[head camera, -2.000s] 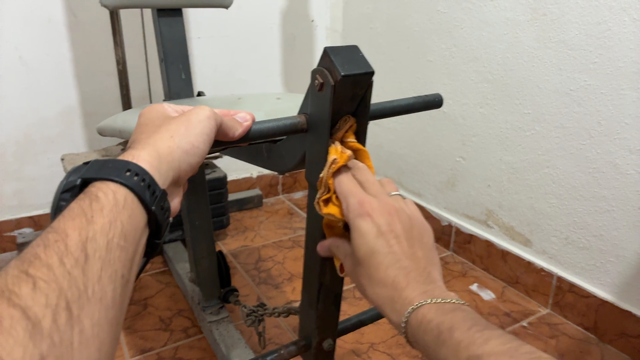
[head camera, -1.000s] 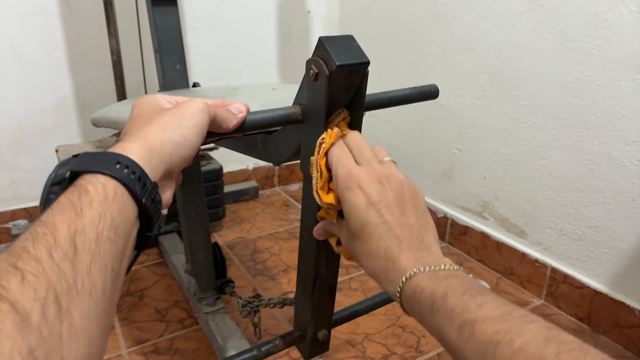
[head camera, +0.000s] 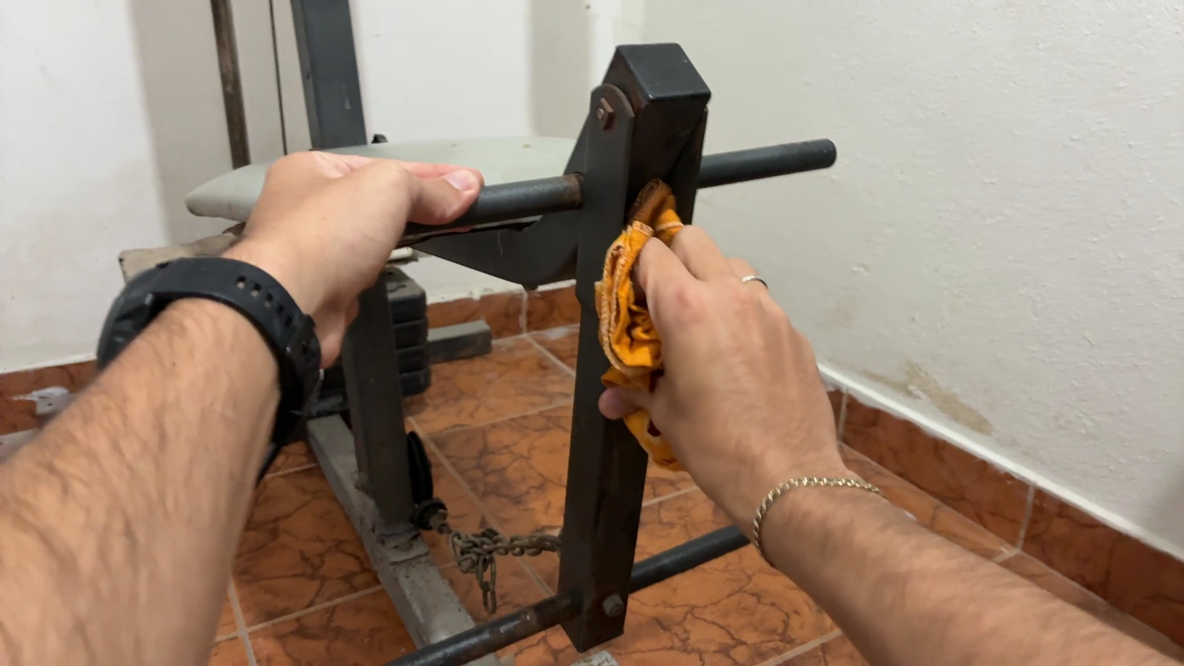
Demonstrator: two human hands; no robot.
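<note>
My left hand (head camera: 347, 217) is closed around the left part of a dark metal crossbar (head camera: 527, 199), its thumb lying along the top. The bar passes through the upper part of a black square-tube post (head camera: 601, 481) of a weight machine. In my right hand (head camera: 731, 342) is a bunched orange cloth (head camera: 634, 305), pressed against the side of the post just below the crossbar. The fingertips are partly hidden by the cloth and post. A bolt (head camera: 605, 113) sits near the post's top, and a lower crossbar (head camera: 689, 558) runs through its bottom end.
Behind the post is a pale padded seat (head camera: 481, 157). A rusty chain (head camera: 486, 546) links the post to the grey frame (head camera: 379, 435), near stacked black weight plates (head camera: 407, 324). A white wall (head camera: 999, 231) rises on the right above tiled skirting (head camera: 980, 462).
Both hands keep their places: the left on the crossbar, the right with the orange cloth against the post. Nothing has been let go.
</note>
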